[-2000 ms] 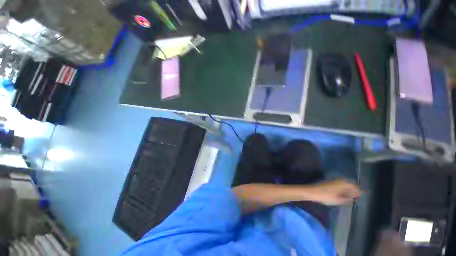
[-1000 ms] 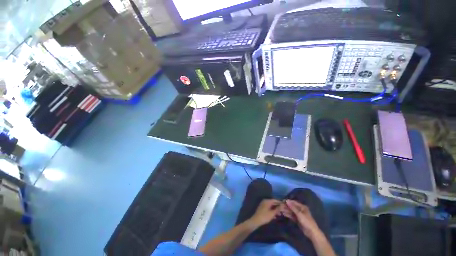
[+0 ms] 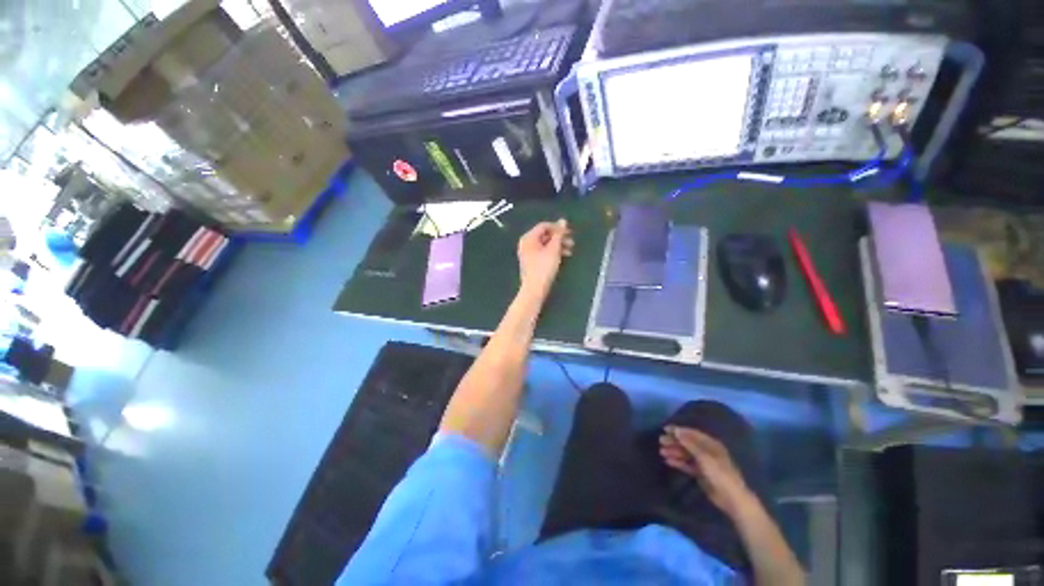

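My left hand [image 3: 545, 252] is above the green bench, left of the middle phone, with its fingers curled. I cannot tell if it holds anything small. My right hand [image 3: 695, 456] is over my lap with its fingers bent; its fingertips are too blurred to tell if they hold something. A dark smartphone [image 3: 639, 245] lies on a blue-grey plate [image 3: 683, 309] with a black cable at its near end. A purple smartphone [image 3: 911, 261] lies on the right plate [image 3: 973, 309], also cabled. Another purple phone [image 3: 443, 270] lies alone on the bench left.
A black mouse [image 3: 752, 272] and a red stick [image 3: 816, 283] lie between the plates. The tester [image 3: 790, 103] stands behind with a blue cable. Pale paper with white strips [image 3: 456, 218] lies back left. Black trays [image 3: 372, 464] are at lower left; another dark tray [image 3: 973, 504] is lower right.
My two hands were together over my lap; my left hand has moved forward over the bench. My right hand stays near my lap, slightly to the right. The view has shifted slightly.
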